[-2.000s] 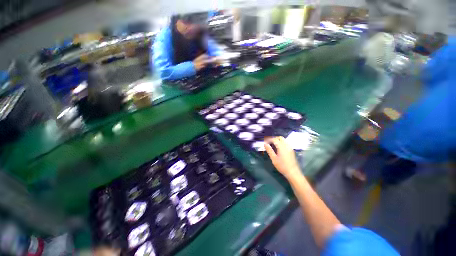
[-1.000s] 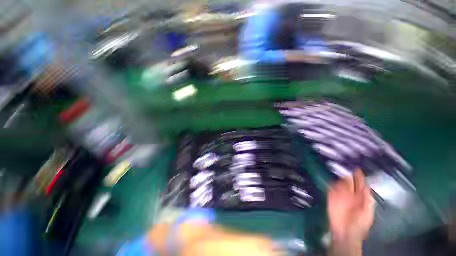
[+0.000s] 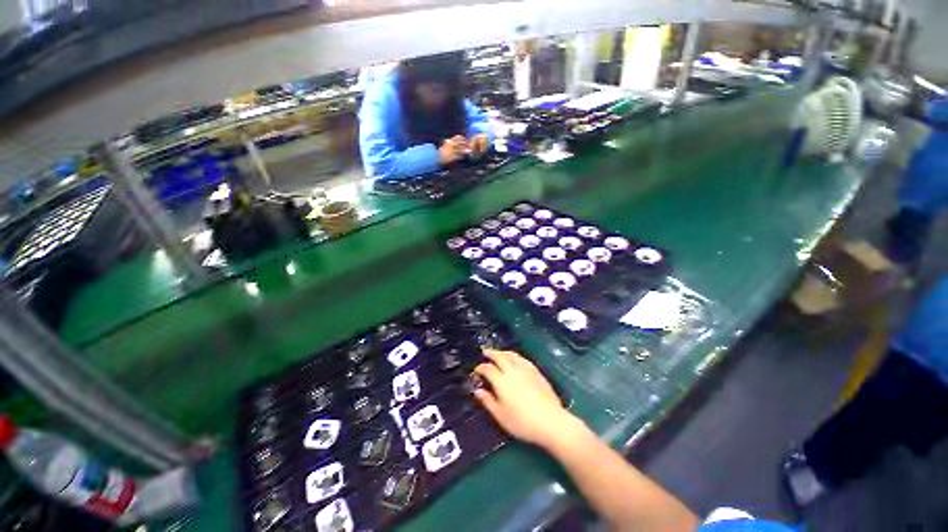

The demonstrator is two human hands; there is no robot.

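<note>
A black compartment tray [image 3: 301,379] lies on the green bench before me, with dark squarish modules and several white-faced parts [image 3: 425,421] in its pockets. My right hand [image 3: 517,397] is over the tray's right part, fingers bent down at its pockets; whether it holds anything is hidden. A second black tray [image 3: 621,296], behind and to the right, holds rows of round white parts [image 3: 562,281]. White paper [image 3: 657,310] lies at its right corner. My left hand is not in view.
A person in blue [image 3: 390,125] works across the bench at another dark tray. A plastic bottle [image 3: 78,473] is at the lower left. A white fan [image 3: 832,116] stands at the far right. Small loose bits [image 3: 639,353] lie near the paper. Another person stands in the right aisle.
My right hand has moved from the round-part tray to the nearer tray. The blurred skin-toned shape at the bottom one second ago is gone. A round white part is gone from the second tray's near edge.
</note>
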